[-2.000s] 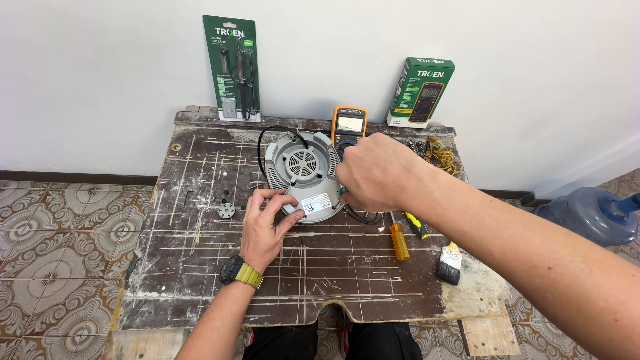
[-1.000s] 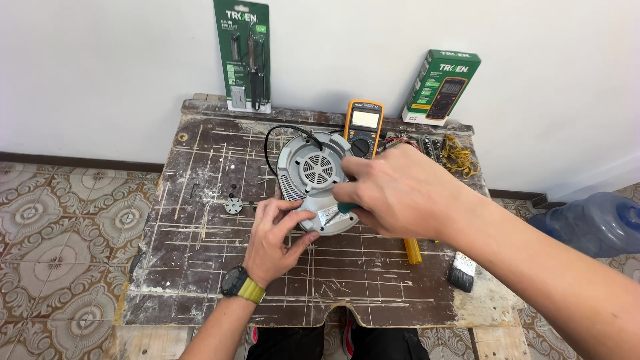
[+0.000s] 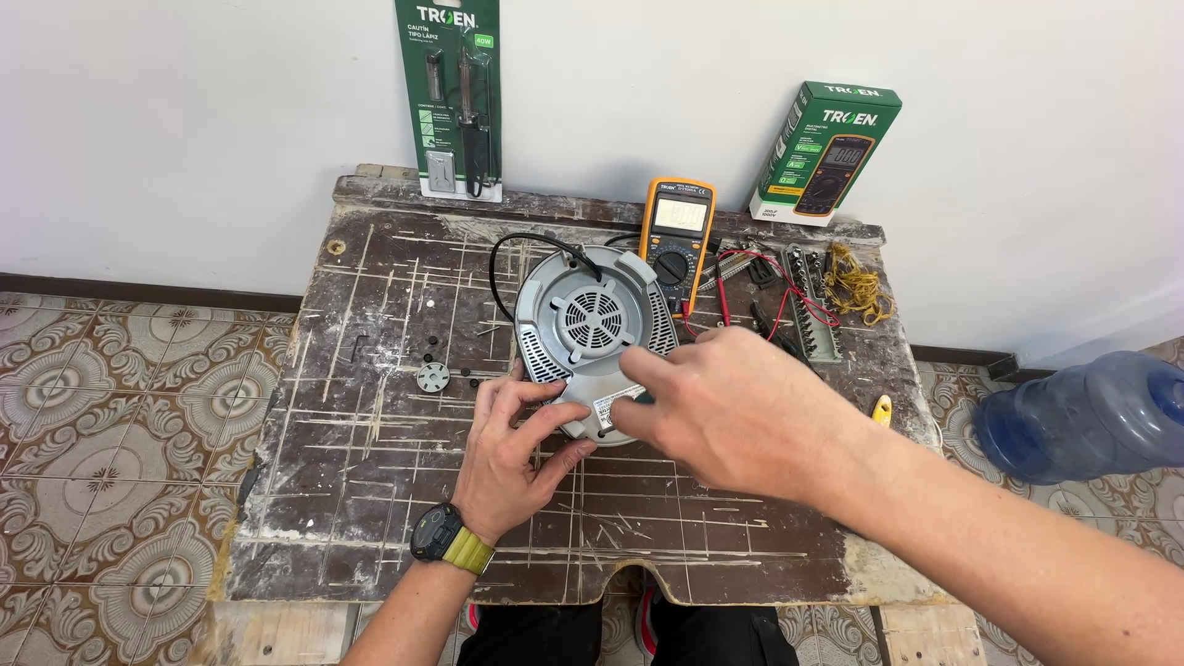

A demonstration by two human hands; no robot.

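Observation:
A grey plastic appliance base [image 3: 592,319] with a round vent grille and a black cord [image 3: 497,268] rests on the scratched wooden board [image 3: 370,518]. My left hand [image 3: 518,444] steadies its lower left edge, fingers and thumb on the rim. Above its lower right part my right hand [image 3: 721,398] grips a tool whose dark green handle [image 3: 645,398] shows between the fingers; the tip is hidden. A label [image 3: 610,407] with writing lies beneath that hand. Left of the base are a grey round disc [image 3: 433,376] with holes and several small black pieces [image 3: 431,342].
Behind the base leans an orange Troen multimeter [image 3: 678,236] with red leads. To the right are a socket set [image 3: 814,301] and yellow cord [image 3: 856,282]. A carded soldering iron [image 3: 453,102] and a multimeter box [image 3: 823,153] stand at the wall. A water jug [image 3: 1082,416] lies beyond the board.
My right hand has come lower over the base's label, which was uncovered two seconds ago. The left hand still holds the lower left rim. The view has shifted somewhat.

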